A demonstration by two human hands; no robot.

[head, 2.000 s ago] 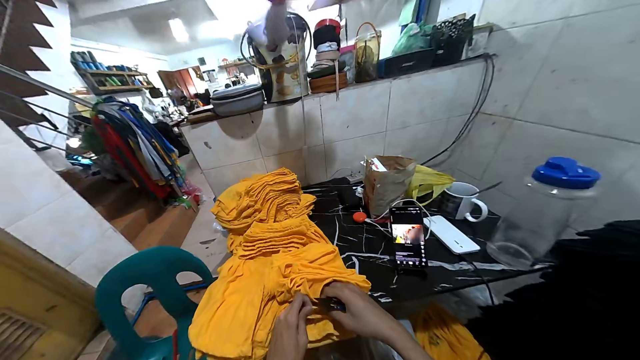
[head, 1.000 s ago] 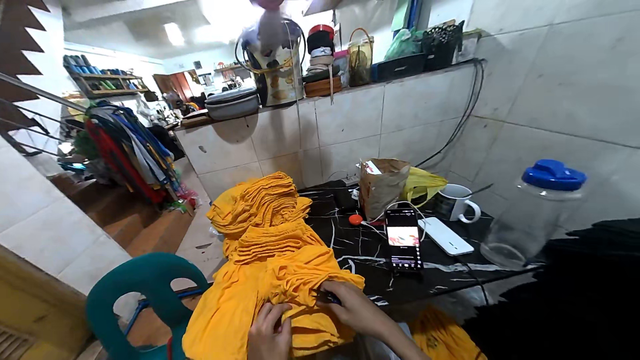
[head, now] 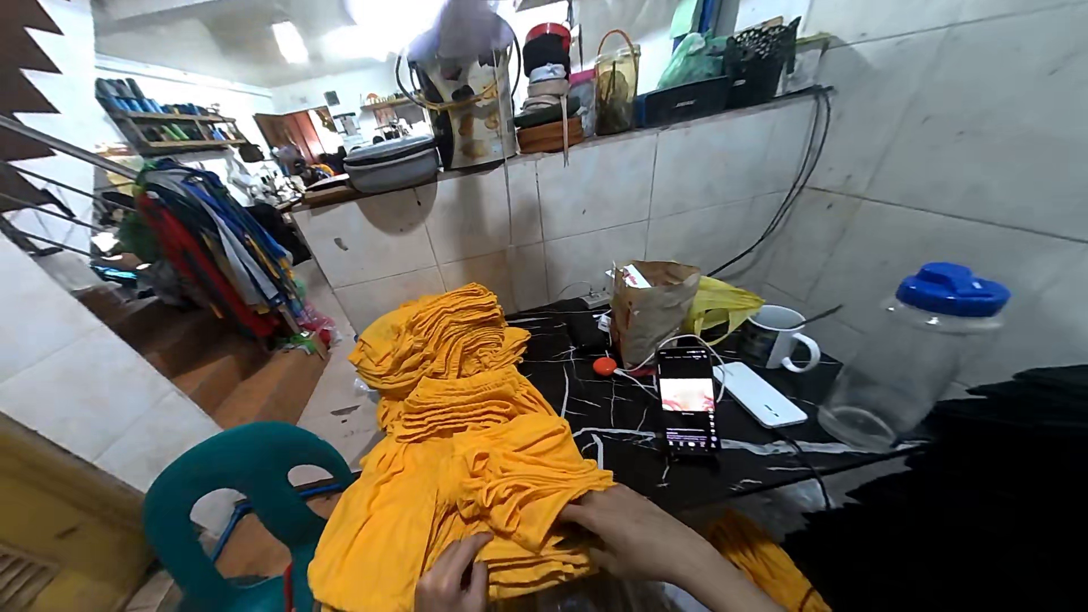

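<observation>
Yellow-orange fabric pieces (head: 399,510) lie heaped in a large pile at the table's near left, with folded layers stacked behind. At the bottom of the view, my left hand (head: 455,574) rests on the front edge of the pile, its fingers bent against the cloth. My right hand (head: 625,527) reaches in from the right, its fingertips tucked under a fold of the top fabric and partly hidden. Whether either hand pinches the cloth cannot be made out. More yellow-orange fabric (head: 756,561) shows low, right of my right forearm.
On the black marble-patterned table (head: 629,467) stand a lit phone (head: 687,399), a white phone or power bank (head: 761,395), a mug (head: 778,336), a paper bag (head: 650,314) and a clear jug (head: 901,365). A green plastic chair (head: 242,459) is at the left, black material (head: 994,484) at the right.
My right hand's fingers have gone further under the fabric fold; the dark object seen at them earlier no longer shows. My left hand stays at the pile's front. The phone's screen picture has changed.
</observation>
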